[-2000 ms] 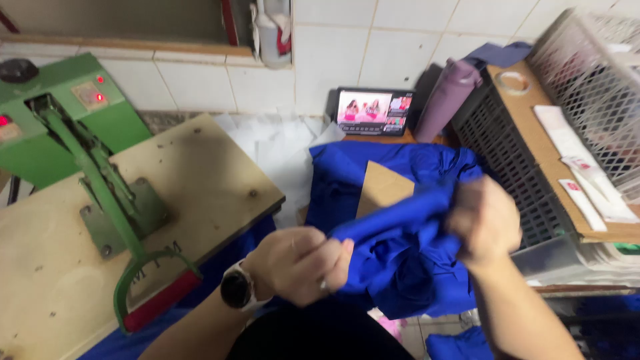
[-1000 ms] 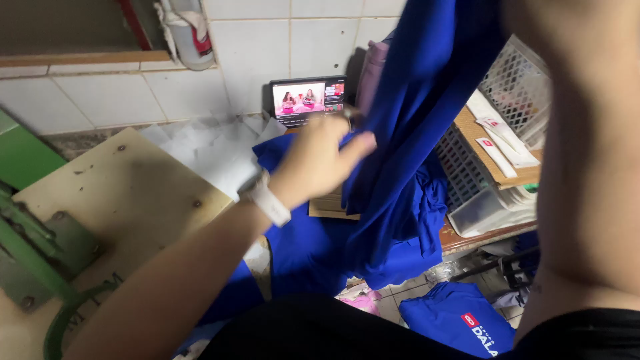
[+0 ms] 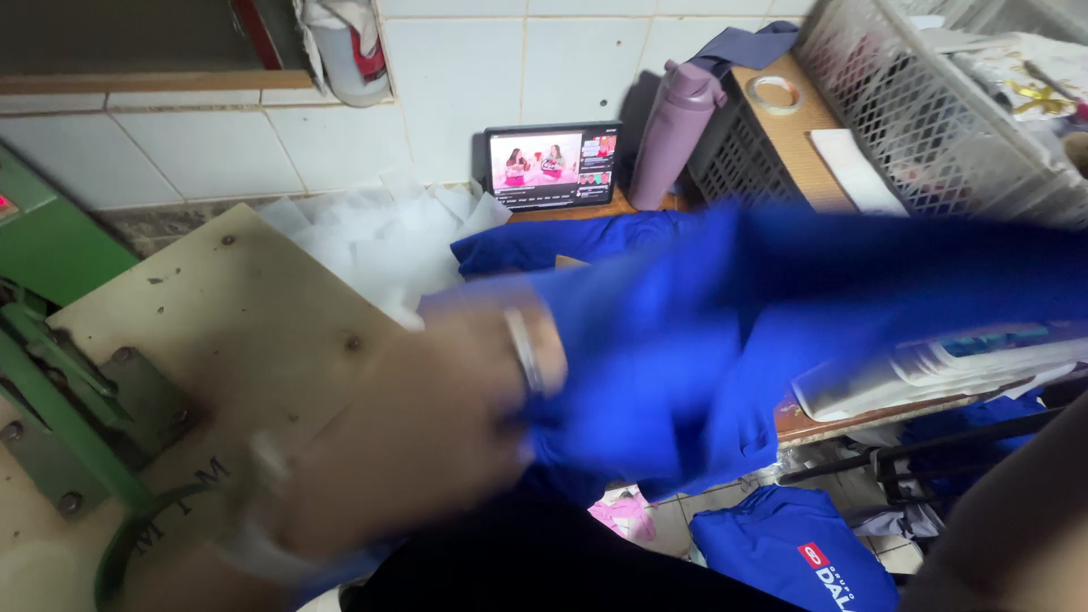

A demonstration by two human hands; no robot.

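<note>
A blue fabric garment (image 3: 646, 340), blurred by motion, stretches from the middle of the view to the right edge. My left hand (image 3: 425, 408), with a ring and a white-banded watch, is at its left end; blur hides whether the fingers grip it. At the right edge my right forearm shows, but the hand itself is out of view. Behind the moving garment, more blue fabric (image 3: 578, 234) lies on the wooden table, with a bit of brown cardboard (image 3: 571, 262) on it.
A green heat press (image 3: 76, 408) with a beige plate stands left. White sheets (image 3: 382, 246), a tablet (image 3: 552, 166) and a purple bottle (image 3: 677, 136) are at the back. Plastic crates (image 3: 901, 110) stand right. A folded blue garment (image 3: 790, 544) with a printed logo lies below.
The blue garment, bunched between both hands two seconds ago and hanging upright one second ago, now spreads sideways. My left hand has come down from in front of the tablet; my right hand has left view.
</note>
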